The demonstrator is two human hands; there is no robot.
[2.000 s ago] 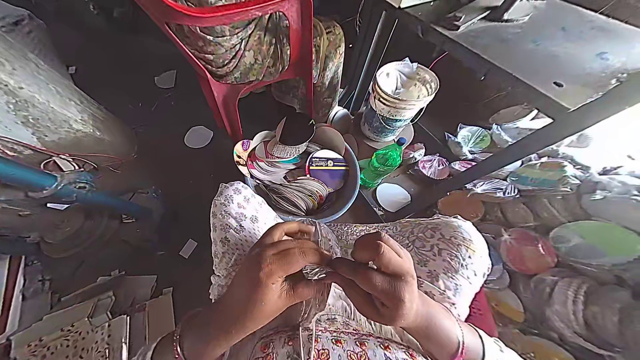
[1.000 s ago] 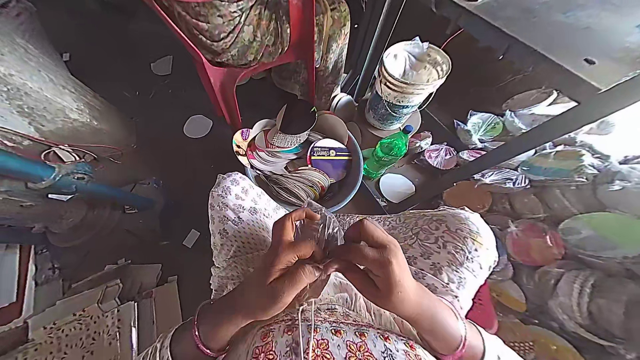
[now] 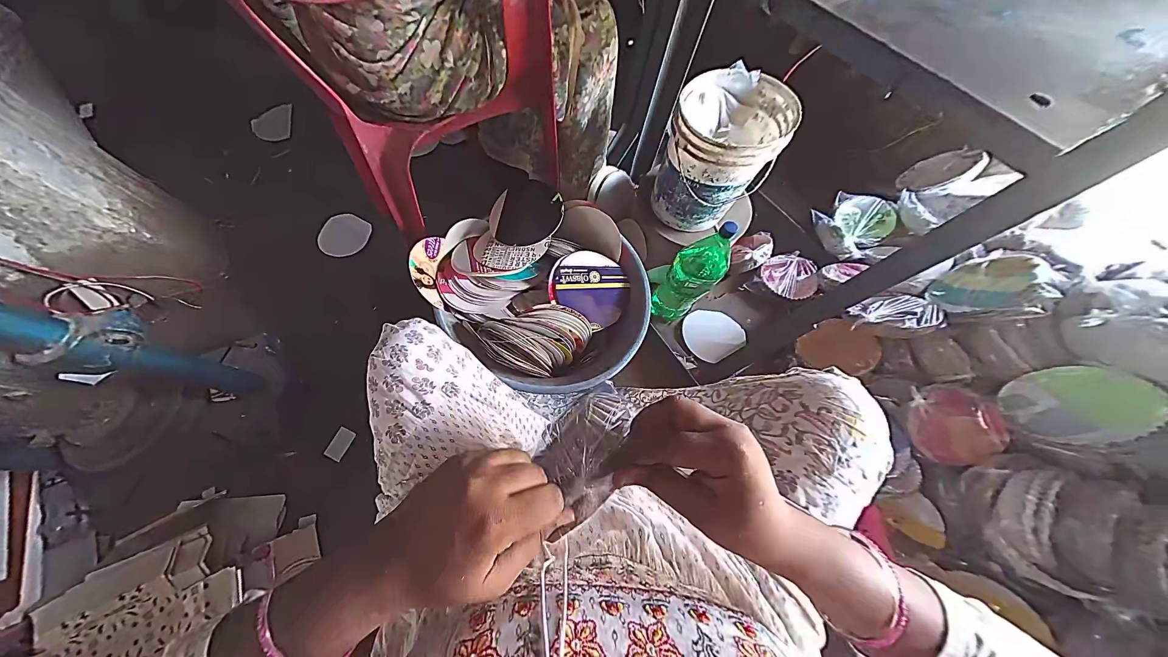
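A crumpled clear plastic bag [image 3: 589,447] is held between both hands above my lap. My left hand [image 3: 484,525] grips its lower left part with curled fingers. My right hand [image 3: 707,474] pinches its right side between thumb and fingers. Thin white cords [image 3: 555,593] hang just below my left fingertips; whether the fingers hold them is unclear. Beyond my knees, a grey-blue tub [image 3: 639,333] holds many round printed card discs [image 3: 538,338], stacked and tilted.
A red plastic chair [image 3: 388,155] with a seated person stands ahead. A white bucket [image 3: 712,164], a green bottle [image 3: 698,274] and a metal-framed table [image 3: 922,82] are at the right. Bagged discs [image 3: 958,424] pile up beyond. Cardboard scraps [image 3: 173,557] lie at lower left.
The plastic bag, more upright between my fingers a second ago, now leans toward my right hand. My hands have moved a little apart.
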